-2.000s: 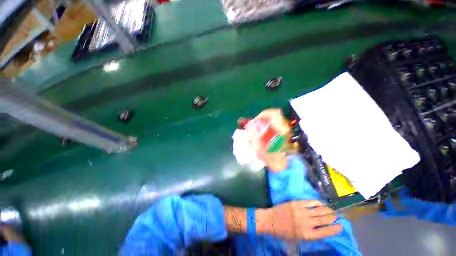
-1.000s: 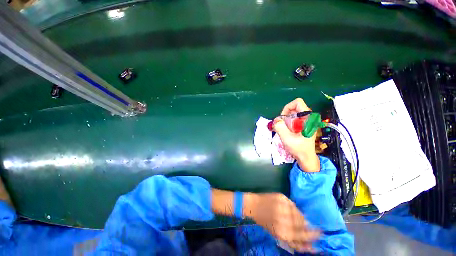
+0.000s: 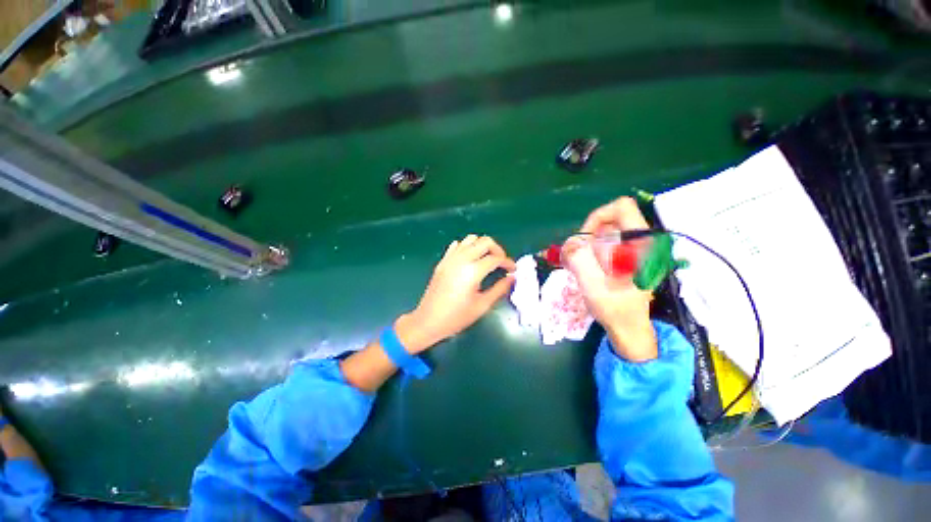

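Note:
My right hand (image 3: pixel 609 267) holds the dispensing syringe (image 3: pixel 625 257), which has red contents and a green cap, its tip end pointing left. A white wiping tissue (image 3: pixel 564 308) with red stains lies below and left of the syringe hand. My left hand (image 3: pixel 468 280) is just left of the tissue, with its fingertips at the tissue's upper left edge. Whether it pinches the tissue or anything else cannot be told. Small black components sit spaced along the belt, one (image 3: pixel 578 153) above my right hand and one (image 3: pixel 405 183) above my left hand.
A grey metal post (image 3: pixel 133 204) slants in from the left. White paper (image 3: pixel 776 275) lies over the controller (image 3: pixel 704 379) at right, with a dark hose looping across. Black trays (image 3: pixel 898 204) are stacked far right. A dark tray (image 3: pixel 194 22) is at the far left. Another person's sleeve (image 3: pixel 22 484) shows lower left.
My left hand has moved from my right forearm up and left to beside the tissue. My right hand still holds the syringe. The view has shifted, and the components appear at different places.

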